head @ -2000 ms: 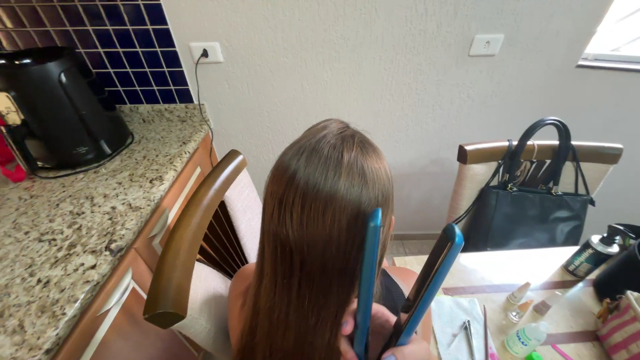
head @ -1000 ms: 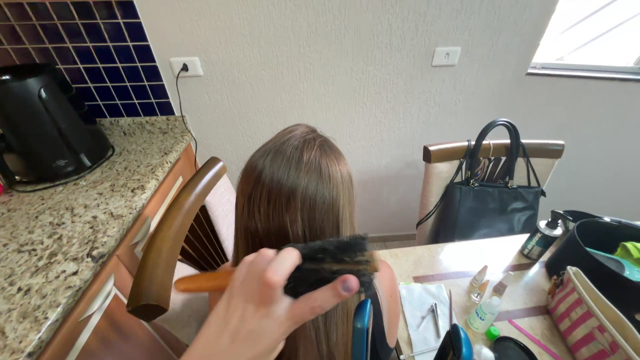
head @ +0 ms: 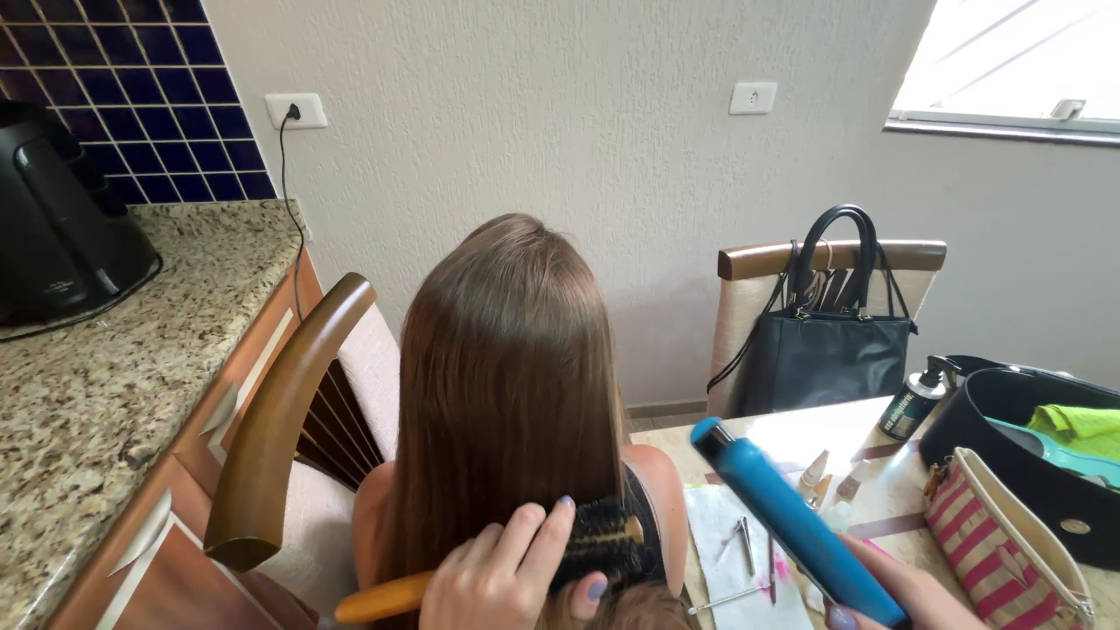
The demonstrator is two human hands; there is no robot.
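My left hand (head: 499, 569) grips a round hairbrush (head: 604, 542) with black bristles and an orange wooden handle. The bristles lie against the lower part of a seated person's long, straight brown hair (head: 516, 367), seen from behind; some hair shows under the brush. At the lower right, my right hand (head: 901, 595) holds a blue flat iron (head: 787, 516) by its lower end. Its tip points up and left, apart from the hair, and its plates look together. The ends of the hair are out of view.
A wooden chair back (head: 289, 420) stands left of the person, beside a granite counter (head: 201, 289) with a black appliance (head: 61, 227). At right, a table (head: 674, 446) bears a striped pouch (head: 997, 551), bottles, small tools on a paper towel (head: 709, 507) and a black case (head: 954, 437). A black handbag (head: 831, 350) hangs behind.
The brush in my left hand has moved down the hair since one second ago. The flat iron, near the hair two seconds ago, is now off to the right in my right hand.
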